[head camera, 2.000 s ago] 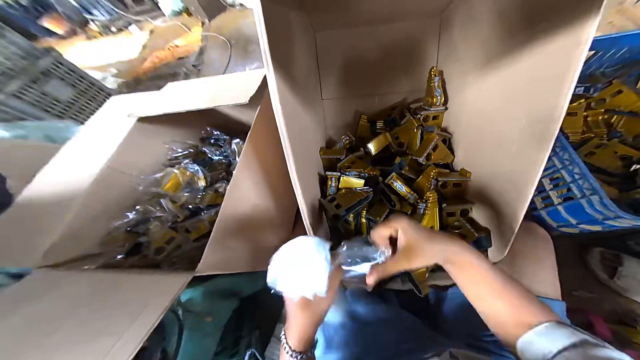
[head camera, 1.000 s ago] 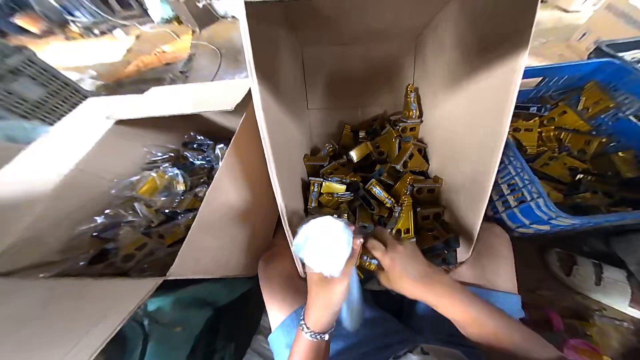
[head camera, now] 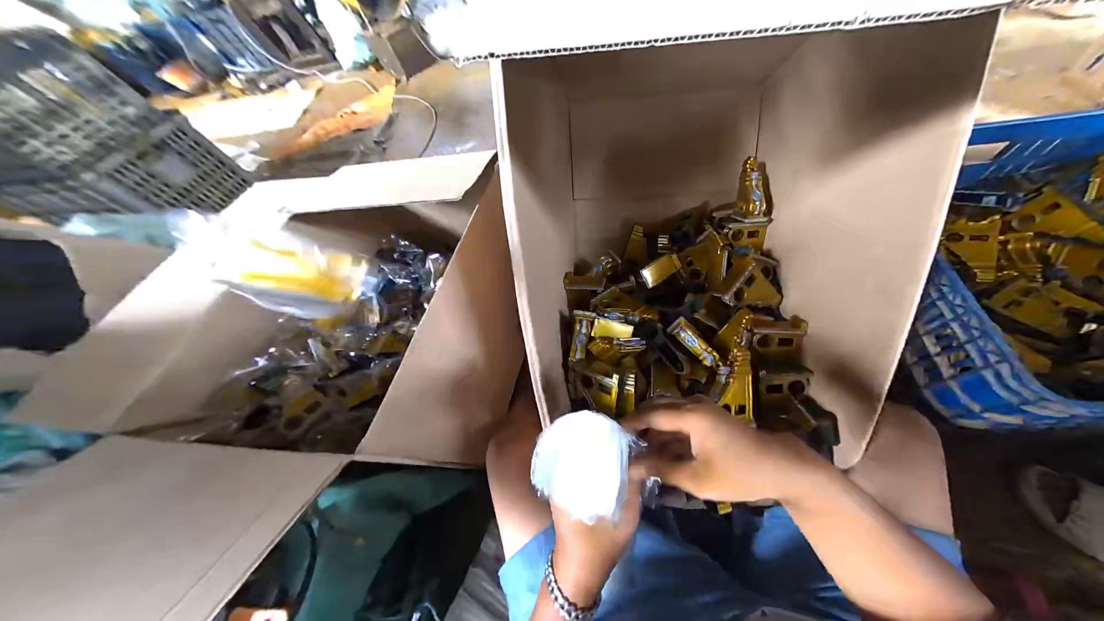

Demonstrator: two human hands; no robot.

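My left hand (head camera: 595,526), with a chain bracelet at the wrist, grips a bundle of clear plastic bags (head camera: 585,466) that looks white from its end. Close beside it, my right hand (head camera: 707,448) has its fingers bent at the bundle's right edge; whether they pinch a bag is unclear. Both are at the near edge of a tall cardboard box (head camera: 871,259) holding many gold-coloured metal brackets (head camera: 690,336). A blurred clear bag with a yellow item (head camera: 293,272) is in the air above the left cardboard box (head camera: 448,345), which holds bagged parts (head camera: 328,371).
On the right, a blue plastic basket (head camera: 975,362) holds more gold brackets. Grey plastic crates (head camera: 172,164) stand at the back left. A wide cardboard flap (head camera: 155,526) spreads at the lower left. A shoe (head camera: 1065,504) shows at the lower right.
The blurred bag with the yellow item now shows above the left box; it was not there in the earlier frames. My right hand stays close to the bundle in my left.
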